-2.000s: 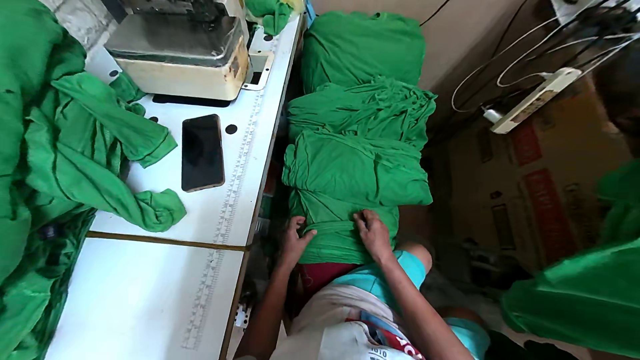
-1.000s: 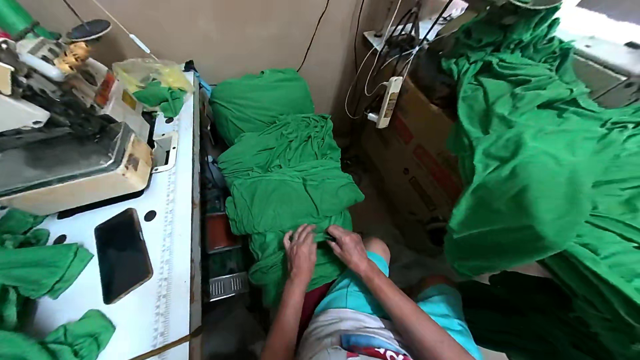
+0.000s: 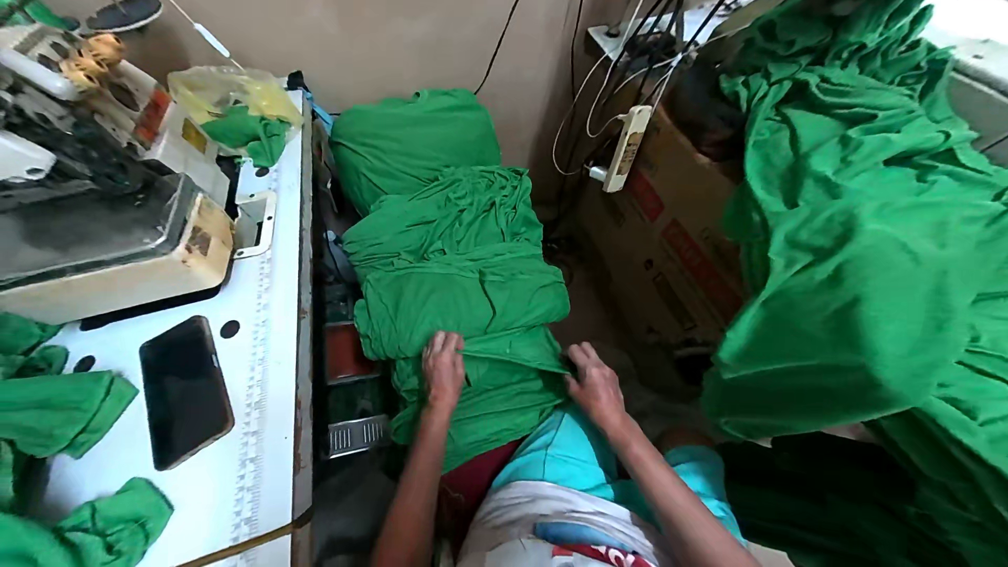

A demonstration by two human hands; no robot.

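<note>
Folded green fabric pieces (image 3: 465, 295) lie in a row running from my lap toward the wall, with a rounded green bundle (image 3: 417, 142) at the far end. Over the nearest green piece (image 3: 504, 394), my left hand (image 3: 443, 370) rests with bent fingers on its left part; whether it grips cloth is unclear. My right hand (image 3: 592, 382) pinches the right edge of that piece, and a fold stretches between the two hands.
At left, a white sewing table (image 3: 272, 346) carries a sewing machine (image 3: 110, 236), a dark phone (image 3: 187, 392) and green cloth (image 3: 63, 402). A power strip (image 3: 628, 148) hangs by a cardboard box (image 3: 661, 228). Large green cloth (image 3: 858, 307) drapes at right.
My hands were close together on the nearest piece one second ago; now they are farther apart, the right one out at its right edge. The view has swung to the right.
</note>
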